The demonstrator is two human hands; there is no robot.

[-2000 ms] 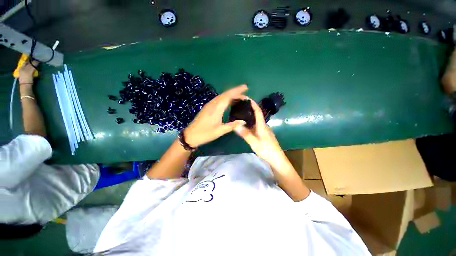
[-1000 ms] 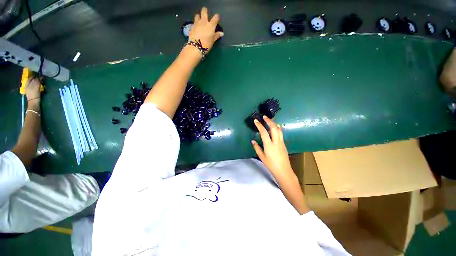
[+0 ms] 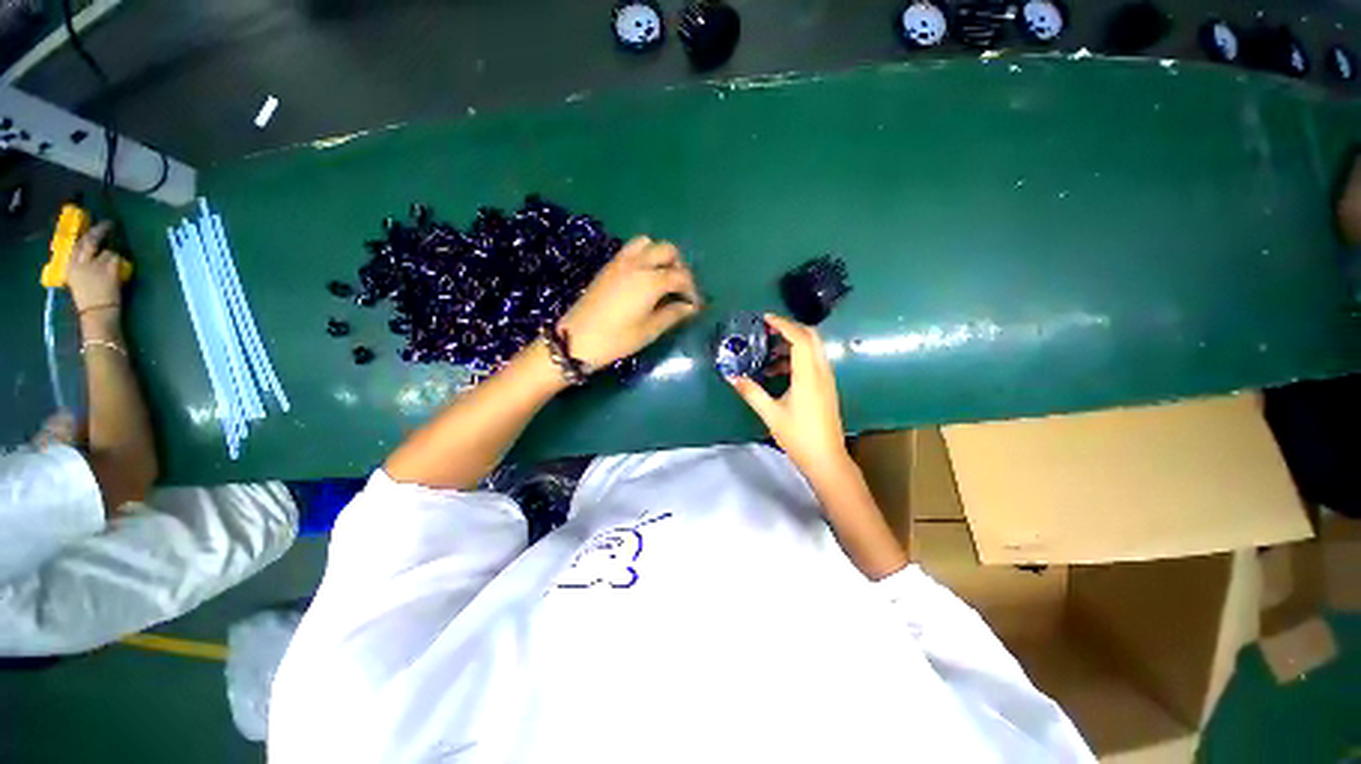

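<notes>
My right hand point(image 3: 800, 391) holds a round black unit point(image 3: 740, 346) between thumb and fingers, its greyish face with a dark centre turned up. My left hand point(image 3: 634, 306) is at the right edge of the heap of small parts point(image 3: 485, 284), fingers bent and close together; whether it holds a small part cannot be told. Another round black unit point(image 3: 815, 288) with a ribbed look lies on the green bench just beyond my right hand.
Spaced units, white-faced point(image 3: 637, 24) and black point(image 3: 709, 33), sit on the dark conveyor point(image 3: 448, 67). Pale blue strips point(image 3: 224, 329) lie at left, near a neighbour's hand with a yellow tool point(image 3: 64, 246). An open cardboard carton point(image 3: 1142, 627) stands at the right. Another person's hand shows at the right edge.
My left hand has come back from the conveyor to the heap, and a black unit now sits beside the white-faced one. My right hand has taken hold of a unit from the bench.
</notes>
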